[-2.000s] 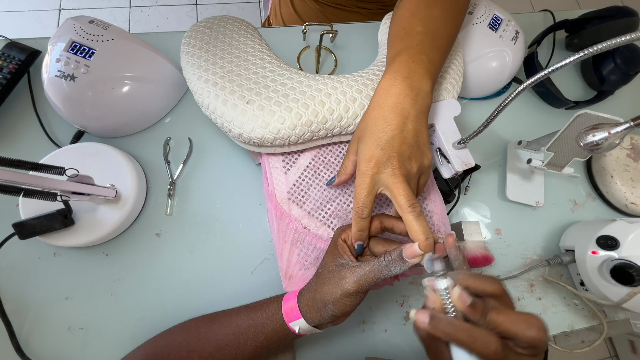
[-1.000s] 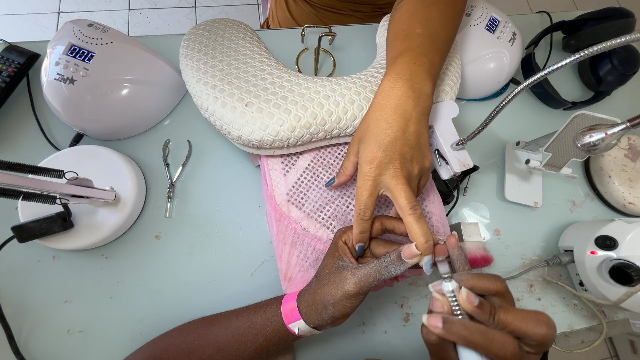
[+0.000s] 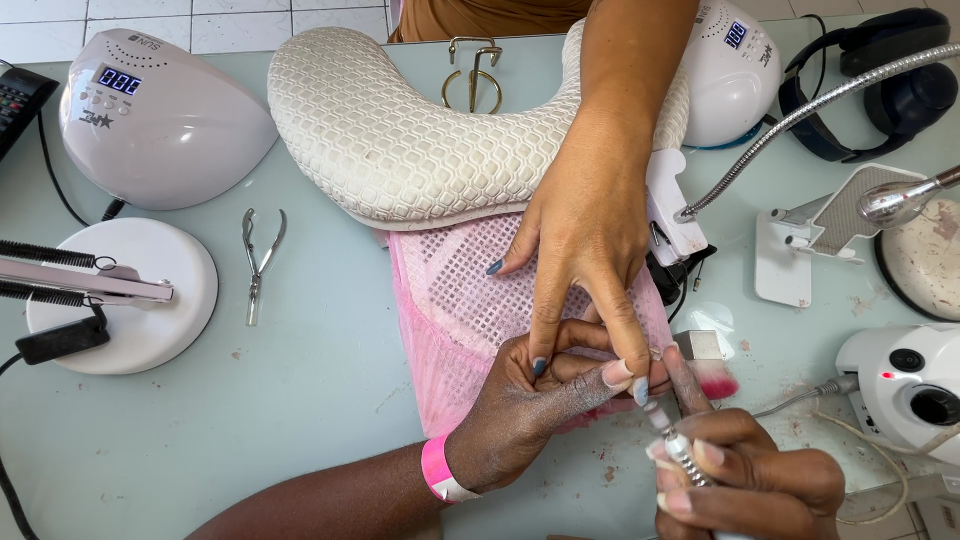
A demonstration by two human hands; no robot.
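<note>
My left hand (image 3: pixel 517 412), dusty with white powder and wearing a pink wristband (image 3: pixel 442 469), grips a finger of another person's hand (image 3: pixel 592 247) between thumb and fingers. My right hand (image 3: pixel 750 472) holds an electric nail drill handpiece (image 3: pixel 686 457), its blurred bit at the tip of that finger's pale blue nail (image 3: pixel 640 391). Other nails of the person's hand are darker blue. Below the hands lies a pink mesh cover (image 3: pixel 465 300) on the dust collector. The person's forearm rests across a white textured arm cushion (image 3: pixel 420 157).
Metal cuticle nippers (image 3: pixel 256 277) lie left, near a white lamp base (image 3: pixel 172 315) and a nail lamp (image 3: pixel 165 127). A dust brush (image 3: pixel 709 367) sits beside my right hand. At the right are a drill control unit (image 3: pixel 900 382), a stand (image 3: pixel 784 262), headphones (image 3: pixel 810 120) and a flexible metal arm (image 3: pixel 810 120).
My right hand and the handpiece have shifted slightly around the nail. My left hand keeps its hold on the person's finger, and the person's hand stays in about the same place.
</note>
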